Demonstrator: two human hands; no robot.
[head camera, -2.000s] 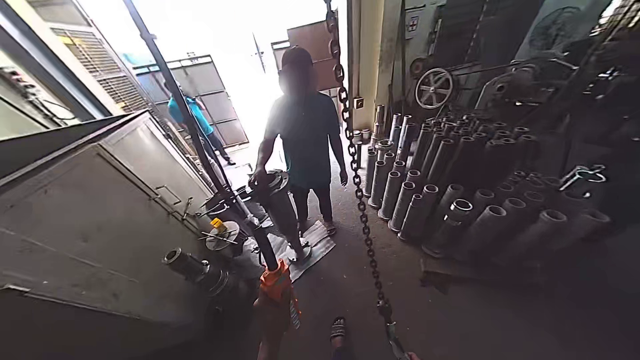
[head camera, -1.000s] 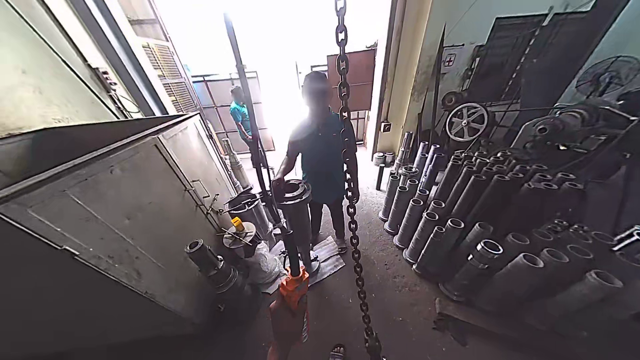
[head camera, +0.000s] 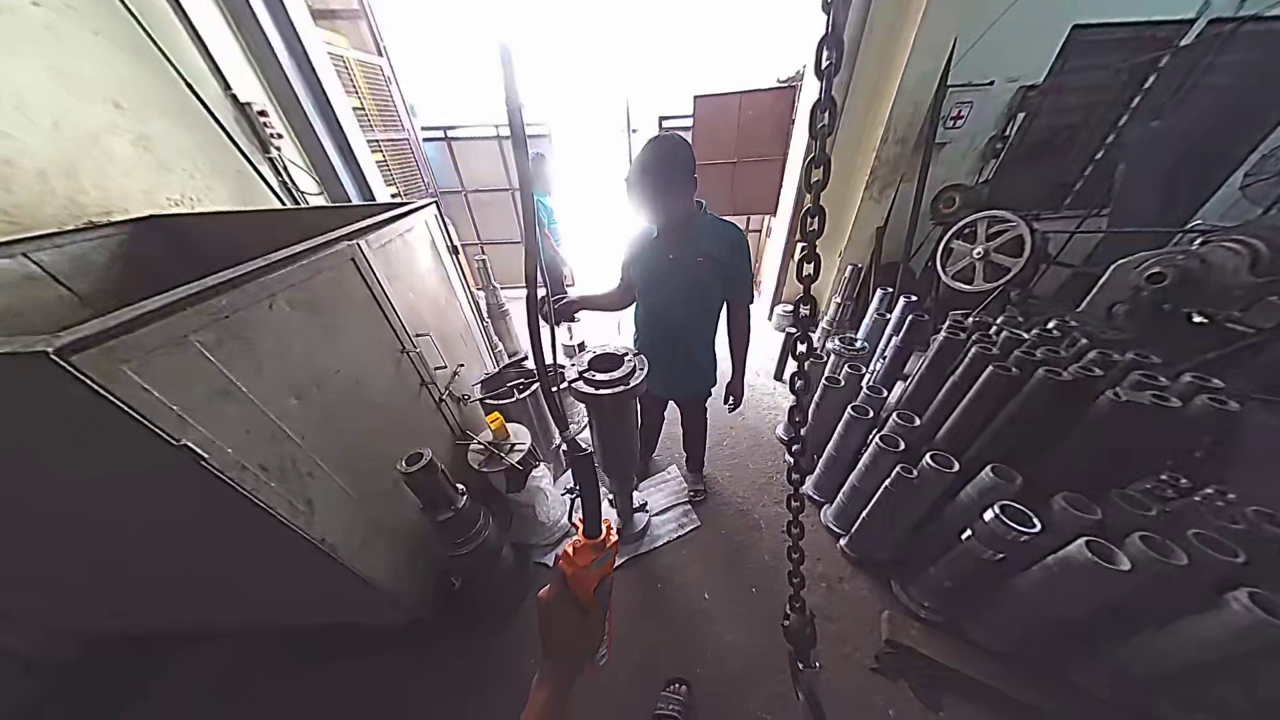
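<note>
My left hand (head camera: 568, 625) is closed around an orange hand-held control (head camera: 588, 556), which looks like a hoist pendant on a black cable (head camera: 528, 220) rising to the top of the view. Just beyond it, a flanged metal cylinder (head camera: 612, 430) stands upright on a pale sheet (head camera: 668, 512). To the right, a heavy steel chain (head camera: 803, 300) hangs down; its lower end is dark and its fitting is unclear. My right hand is out of view.
A person (head camera: 690, 300) stands behind the cylinder, an arm reaching toward the cable; another person (head camera: 546, 215) is farther back. A metal cabinet (head camera: 250, 400) flanks the left. Many metal tubes (head camera: 870, 470) crowd the right, near a spoked wheel (head camera: 984, 250).
The view has swung. The co-worker's hand, earlier at the top of the flanged cylinder, is now above and left of it, by the cable. My left hand keeps hold of the orange control.
</note>
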